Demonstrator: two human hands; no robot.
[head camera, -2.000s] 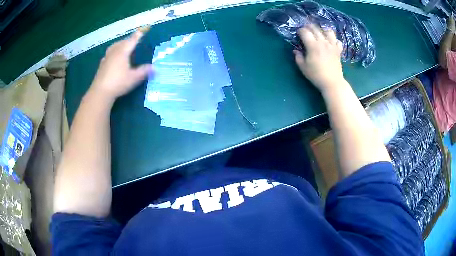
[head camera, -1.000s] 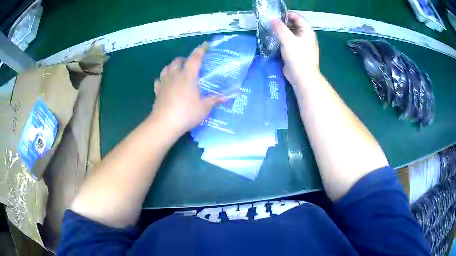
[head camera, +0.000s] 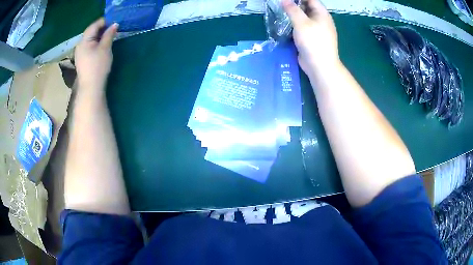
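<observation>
My left hand (head camera: 96, 52) holds a blue leaflet (head camera: 134, 14) by its lower left corner, over the white rail at the upper left. My right hand (head camera: 316, 39) holds a bagged black accessory (head camera: 279, 23) in clear shiny plastic at the top middle, its lower end by the leaflet stack. A fanned stack of blue leaflets (head camera: 244, 111) with white print lies on the green bench between my arms. A pile of bagged black bundles (head camera: 422, 72) lies overlapping on the bench at the right.
Torn brown cardboard (head camera: 15, 134) with a blue card (head camera: 35, 135) on it is at the left. The worn white rail (head camera: 207, 13) crosses the top. White trays (head camera: 26, 23) show beyond it at both upper corners. A carton of black bundles (head camera: 454, 222) is at the lower right.
My left hand has moved off the stack to the upper left with a leaflet in it. My right hand, still holding the bagged bundle, has moved slightly up.
</observation>
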